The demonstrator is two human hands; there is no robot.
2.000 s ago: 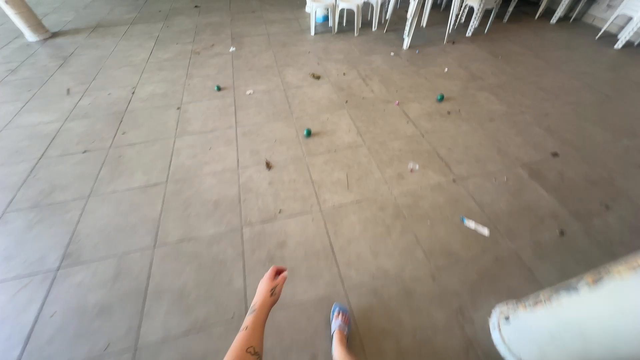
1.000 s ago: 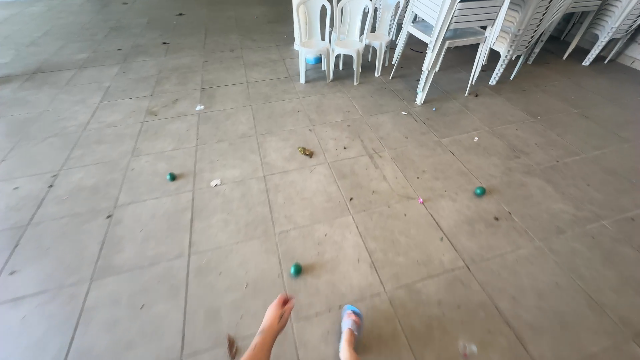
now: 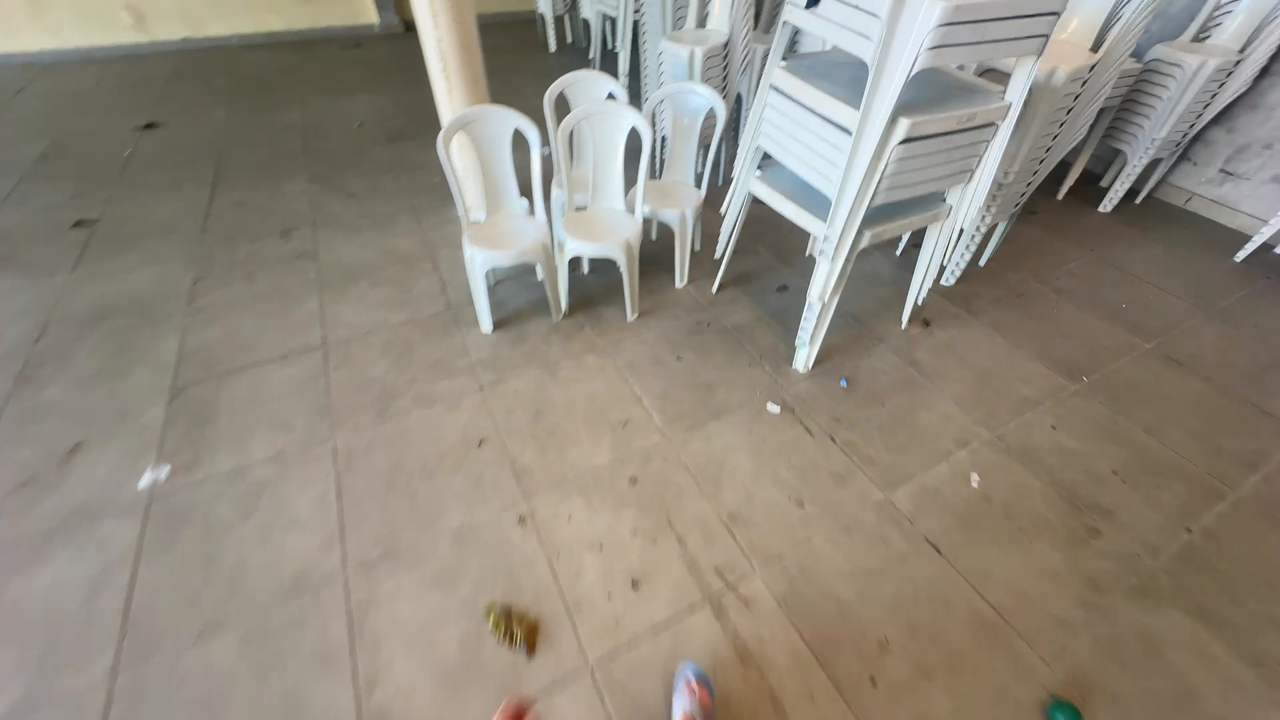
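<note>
Only the fingertips of my left hand (image 3: 515,709) show at the bottom edge, just below a crumpled yellow-brown scrap (image 3: 512,628) on the tiled floor; whether they hold anything is hidden. My right hand is out of the picture. To the right of the fingertips is my foot in a light blue sandal (image 3: 691,690). A green ball (image 3: 1062,708) lies at the bottom right, cut by the frame edge.
White plastic chairs (image 3: 600,220) stand by a pale column (image 3: 450,60). Stacked white tables (image 3: 880,130) are right of them, with tall chair stacks (image 3: 1180,90) beyond. Small white scraps (image 3: 154,476) dot the floor.
The view has moved forward over the floor, so the chairs are much nearer. My left hand, whose forearm showed earlier, is now almost out of view. Two of the green balls have left the picture.
</note>
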